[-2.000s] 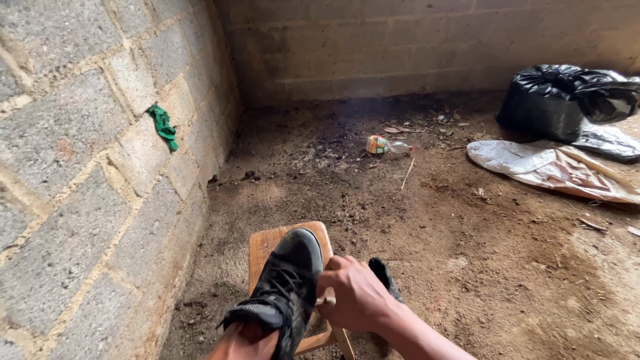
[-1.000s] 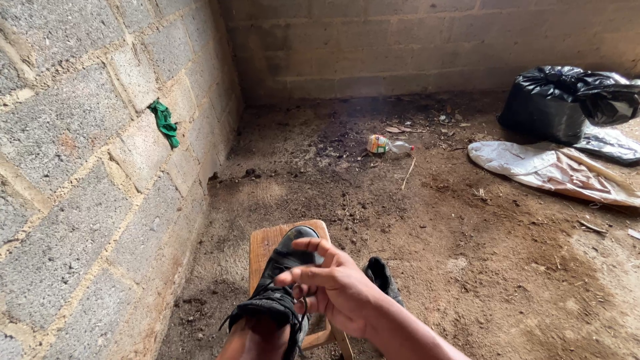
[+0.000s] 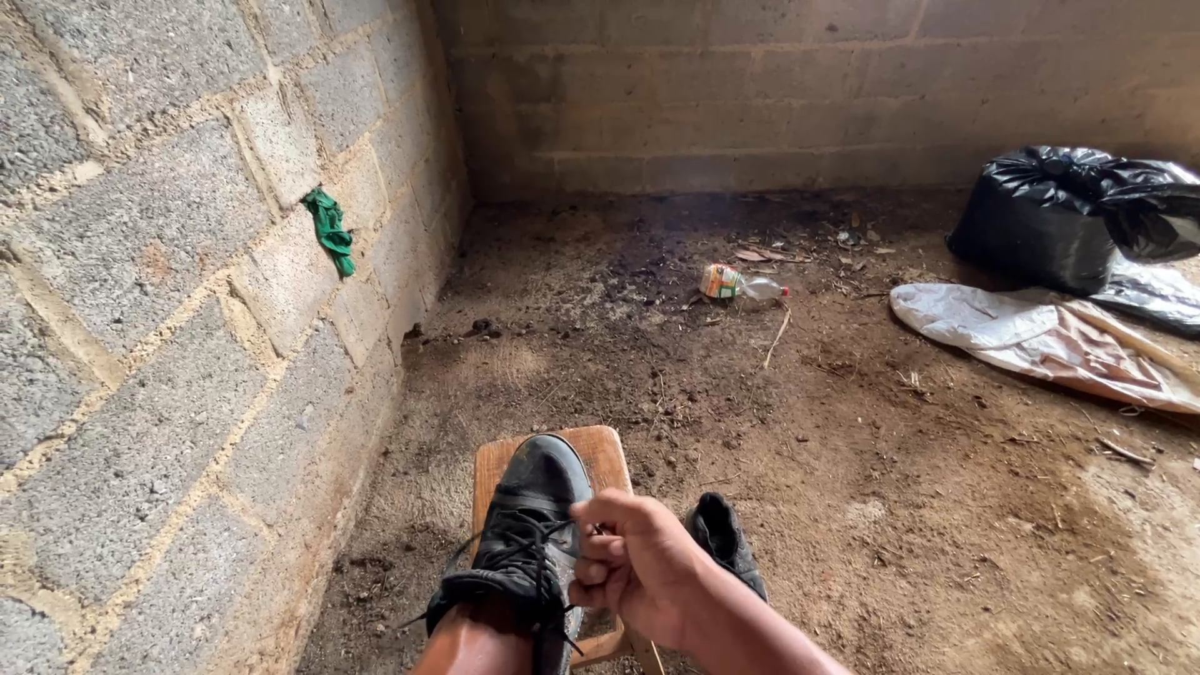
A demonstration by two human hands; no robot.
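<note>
A black lace-up sneaker (image 3: 539, 483), worn on a foot with the bare ankle showing, rests on a small wooden stool (image 3: 605, 455). Beside its right side is my right hand (image 3: 637, 562), fingers curled, with thumb and forefinger pinched on a black shoelace (image 3: 561, 527). Other strands of lace lie loosely across the tongue and hang down the sides. A second dark shoe (image 3: 727, 544) sits on the ground to the right of the stool, partly behind my right wrist. My left hand is out of view.
A concrete block wall (image 3: 178, 244) runs close on the left, with a green cloth (image 3: 330, 232) stuck on it. On the dirt floor lie a plastic bottle (image 3: 745, 284), a white sack (image 3: 1022, 328) and a tied black plastic bag (image 3: 1041, 225) at the right.
One second ago my right hand was over the shoe's laces with its fingers spread. It has moved off to the shoe's right side, and its fingers have curled in.
</note>
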